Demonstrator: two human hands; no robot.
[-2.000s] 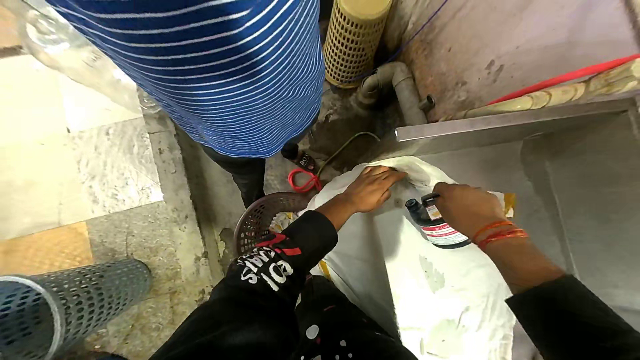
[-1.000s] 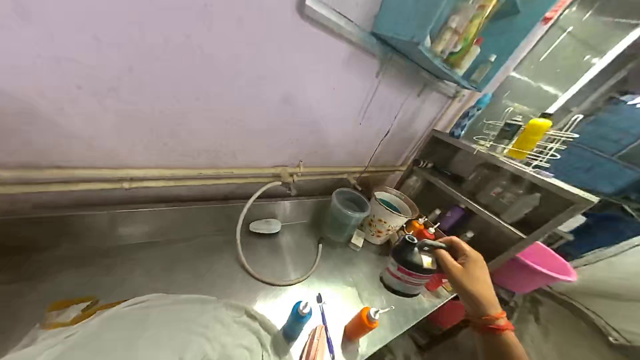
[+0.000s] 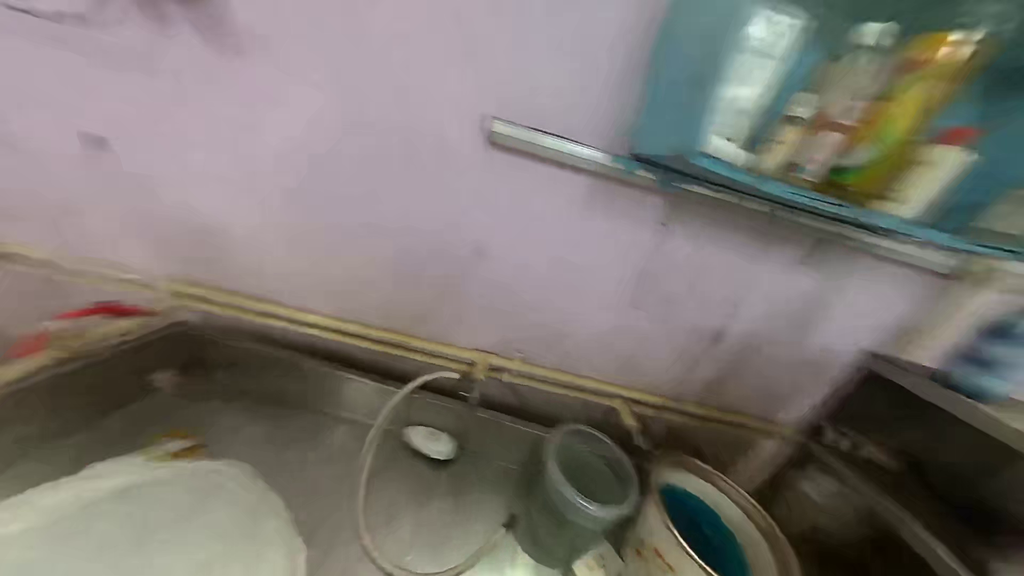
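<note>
Neither my left hand nor my right hand is in this blurred view. White cloth (image 3: 152,520) lies at the lower left in a metal sink basin (image 3: 320,456). A pale hose (image 3: 368,472) curves down from a tap (image 3: 474,376) on the wall pipes, beside a white oval brush or scrubber (image 3: 430,442). To the right stand a translucent plastic container (image 3: 588,480) and a white patterned bucket (image 3: 652,552) with something blue inside.
Yellowish pipes (image 3: 344,326) run along the pink wall (image 3: 384,200) behind the basin. A blue wall shelf (image 3: 680,96) with several bottles hangs at the upper right. Dark metal shelving (image 3: 952,440) stands at the right edge.
The view has swung away leftward and up. My right hand and the dark bottle it held a second ago are out of frame.
</note>
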